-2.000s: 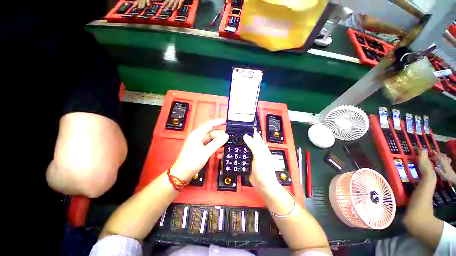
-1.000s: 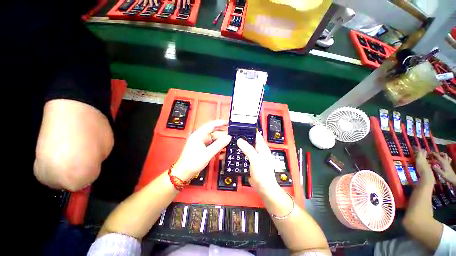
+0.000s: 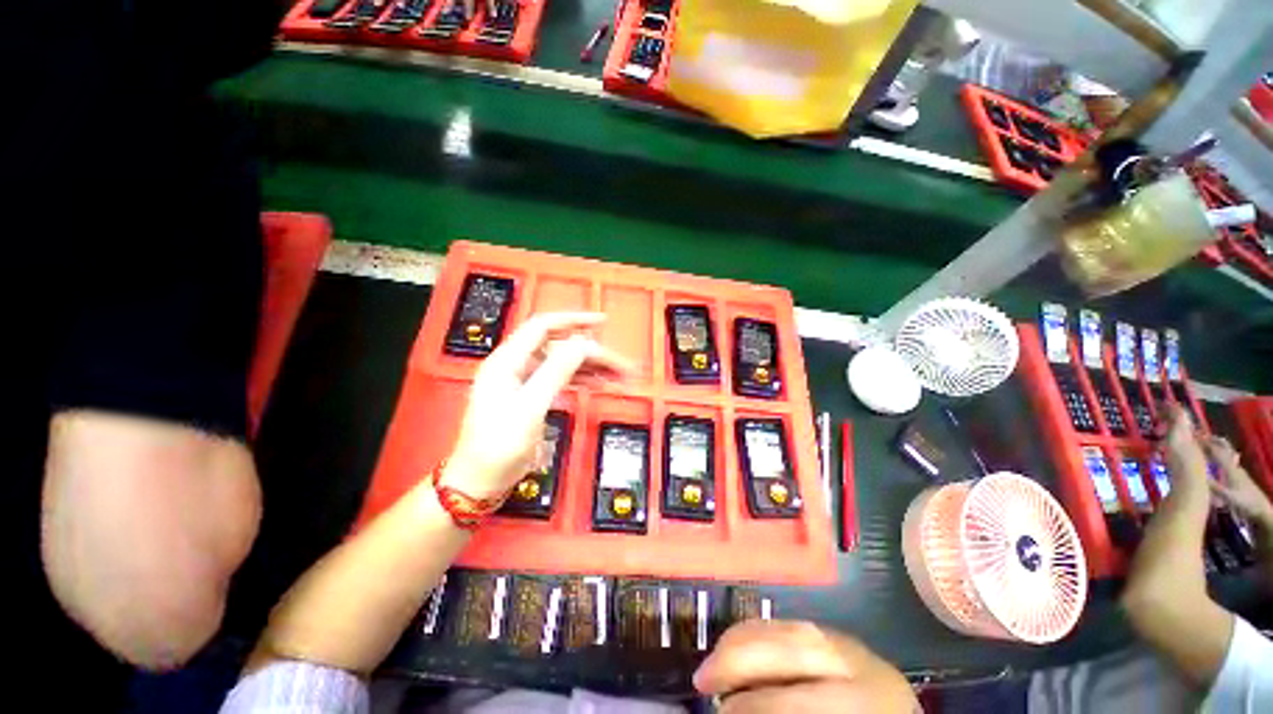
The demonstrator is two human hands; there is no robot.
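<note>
The red tray (image 3: pixel 586 554) lies in front of me with several closed dark phones in its pockets. One phone (image 3: pixel 482 314) is at the upper left; another phone (image 3: pixel 693 343) is in the upper row right of two empty pockets. The lower row holds more phones, including one (image 3: pixel 621 477) near the middle. My left hand (image 3: pixel 519 412) is over the tray's left half, fingers apart and with nothing visible in it, partly covering a lower-row phone. My right hand (image 3: pixel 803 672) is at the bottom edge, partly cut off, fingers curled; whether it holds anything is hidden.
Flat brown-black rectangles (image 3: pixel 531 611) line the near edge. A red pen (image 3: pixel 847 488), pink fan (image 3: pixel 994 555) and white fan (image 3: pixel 958 346) are right of the tray. A neighbour's hands work at another red tray (image 3: pixel 1047 405). Another person's bare arm (image 3: pixel 147 537) is at left.
The open phone with the lit screen is no longer in my hands; a closed phone now shows in the upper row. My left hand moved slightly left, my right hand down to the bottom edge.
</note>
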